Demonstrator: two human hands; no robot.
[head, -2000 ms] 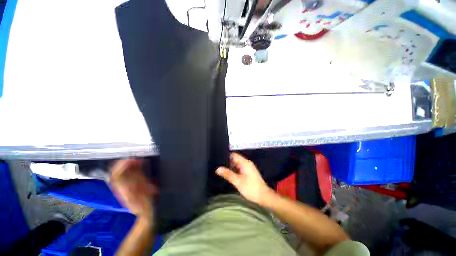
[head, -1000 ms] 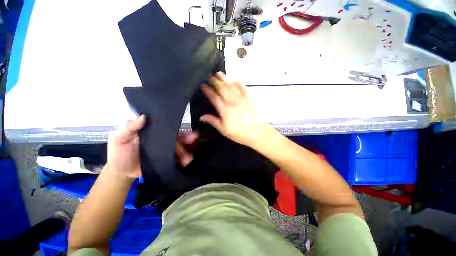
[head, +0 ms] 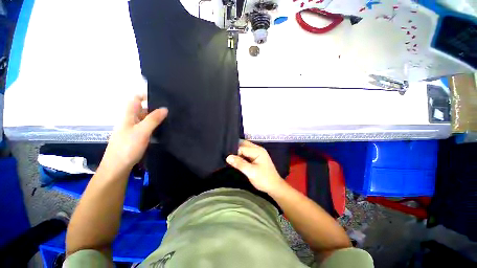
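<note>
A long black cut piece [head: 191, 84] lies on the white table and hangs over its front edge towards my lap. Its right edge runs up to the presser foot [head: 230, 42] of the sewing machine. My left hand [head: 137, 128] holds the left edge of the cloth near the table's front edge, thumb on top. My right hand [head: 254, 163] pinches the right edge of the cloth just below the table edge, with the fingertips together. More black cloth lies bunched over my lap, under the piece.
A red-handled tool [head: 319, 30] lies right of the needle. Metal snips [head: 389, 84] lie near the table's right side. A blue crate [head: 400, 168] and a red stool [head: 337, 188] stand below the table. Other blue crates [head: 120, 238] stand at lower left.
The folded, bunched cloth is now spread flatter along the table. My right hand has moved from near the foot down to the cloth's right edge. My left hand has shifted slightly up.
</note>
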